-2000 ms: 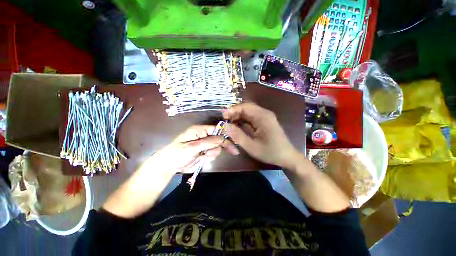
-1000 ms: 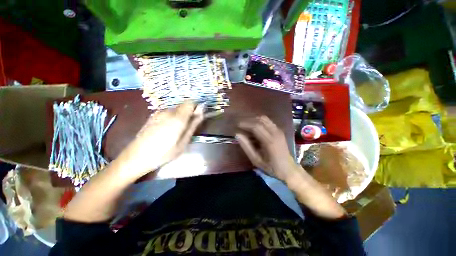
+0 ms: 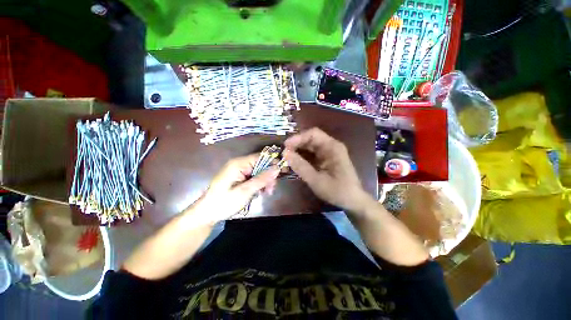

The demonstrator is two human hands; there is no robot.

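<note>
My left hand holds several short cables with gold-coloured ends, above the front of the brown tabletop. My right hand is close beside it, thumb and forefinger pinched on a cable end near the left fingertips. A slim metal strip seems to lie under the hands; they hide most of it. A wide pile of white-grey cables with gold ends lies before the green press. A second, greyer cable pile lies at the table's left edge.
The green press stands at the back. A smartphone lies right of the wide pile. A red parts bin and a crumpled clear bag are at the right. A carton stands left. White tubs flank the table.
Since one second ago, my left hand has moved from the wide pile's front edge toward me, now with several cables. My right hand has come in to meet it, above the strip.
</note>
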